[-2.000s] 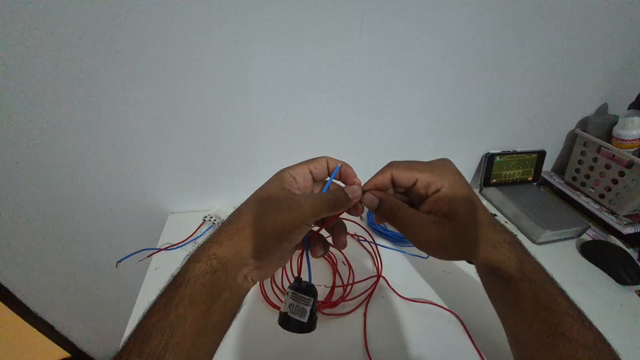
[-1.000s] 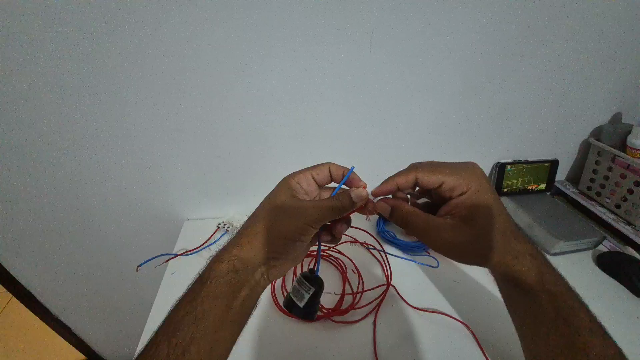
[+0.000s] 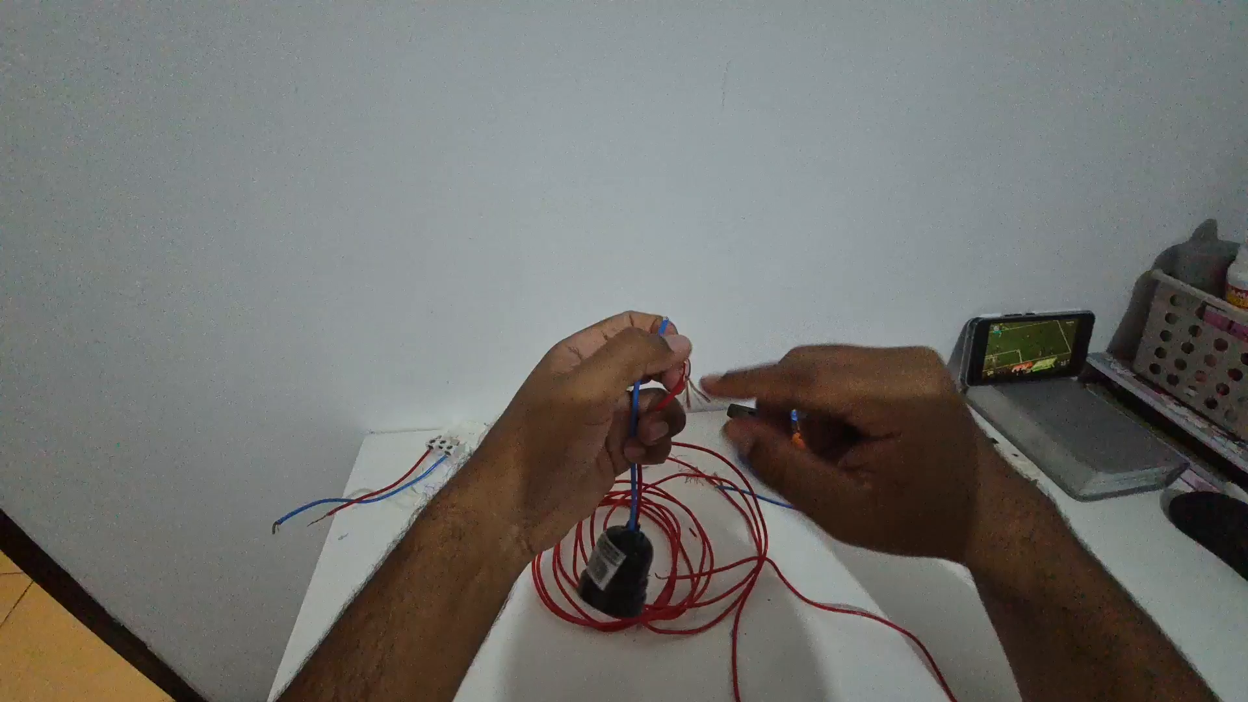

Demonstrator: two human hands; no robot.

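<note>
My left hand (image 3: 624, 400) pinches a blue wire (image 3: 635, 458) and a red wire (image 3: 671, 394) between thumb and fingers. Bare, splayed copper strands (image 3: 694, 388) stick out of the red wire's end. Both wires run down to a black lamp holder (image 3: 618, 572) with a label, which hangs below the hand. My right hand (image 3: 858, 439) is just right of the strands, index finger extended and a little blurred. Between its thumb and fingers shows a small dark-tipped object (image 3: 742, 411), with blue and orange bits behind; its kind is unclear.
A loose coil of red wire (image 3: 759, 526) lies on the white table (image 3: 546, 673). A terminal block (image 3: 444, 446) with red and blue wires is at the left. At the right are a phone (image 3: 1033, 348), a grey case (image 3: 1082, 439), a perforated basket (image 3: 1194, 356) and a black mouse (image 3: 1209, 522).
My right hand has drawn away to the right from the red wire's end, which it was touching. Strands now show splayed there. My left hand still holds the wires.
</note>
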